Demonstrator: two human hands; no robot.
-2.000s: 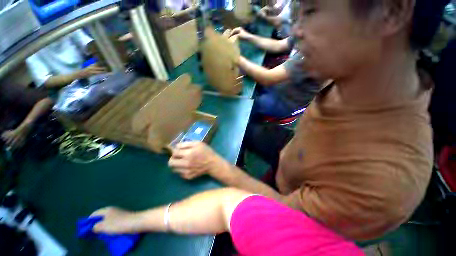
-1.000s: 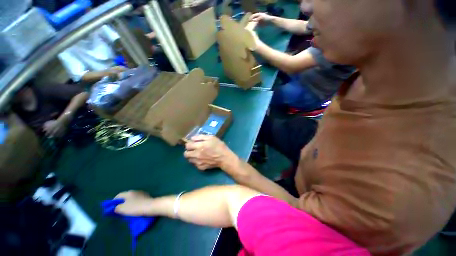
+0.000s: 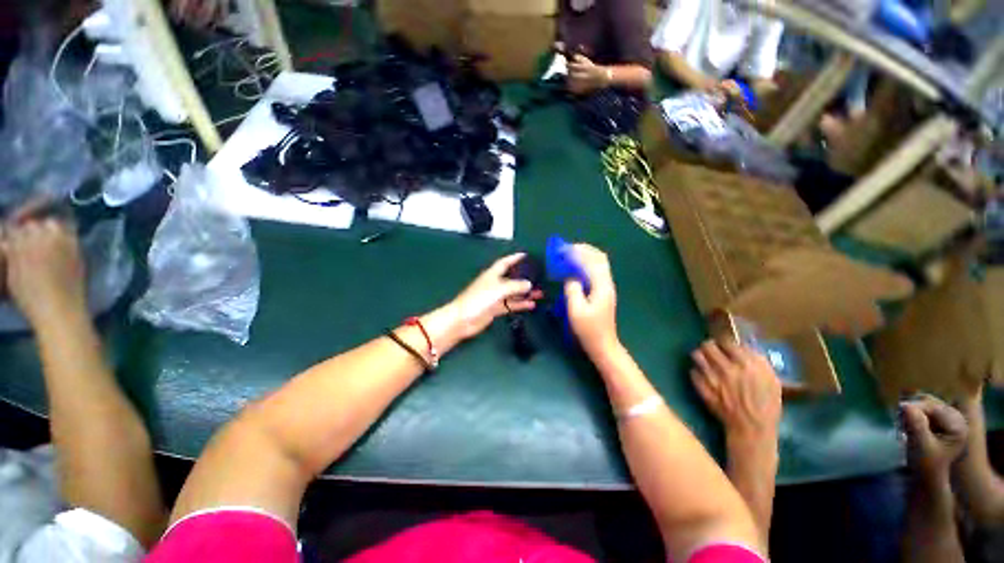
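Note:
My left hand [image 3: 492, 295] is closed around a small black power adapter [image 3: 528, 269] above the green table top. A short black cord [image 3: 520, 333] hangs below that hand. My right hand [image 3: 592, 295] holds a bright blue cloth [image 3: 564, 264] just right of the adapter, with a small gap or light contact; I cannot tell which. A large tangled pile of black adapters and cables [image 3: 385, 138] lies beyond on a white sheet [image 3: 264, 196].
Clear plastic bags [image 3: 204, 258] lie at left beside a neighbour's arm. Yellow-green strands [image 3: 630, 187] lie beyond my right hand. At right are a brown divider tray [image 3: 732, 220] and a neighbour's hand [image 3: 740, 385] at a small open box. A pale post [image 3: 176, 83] stands at far left.
The view has swung left to the table in front. My left hand and the adapter have come into view. My right hand still holds the cloth, now raised beside the adapter.

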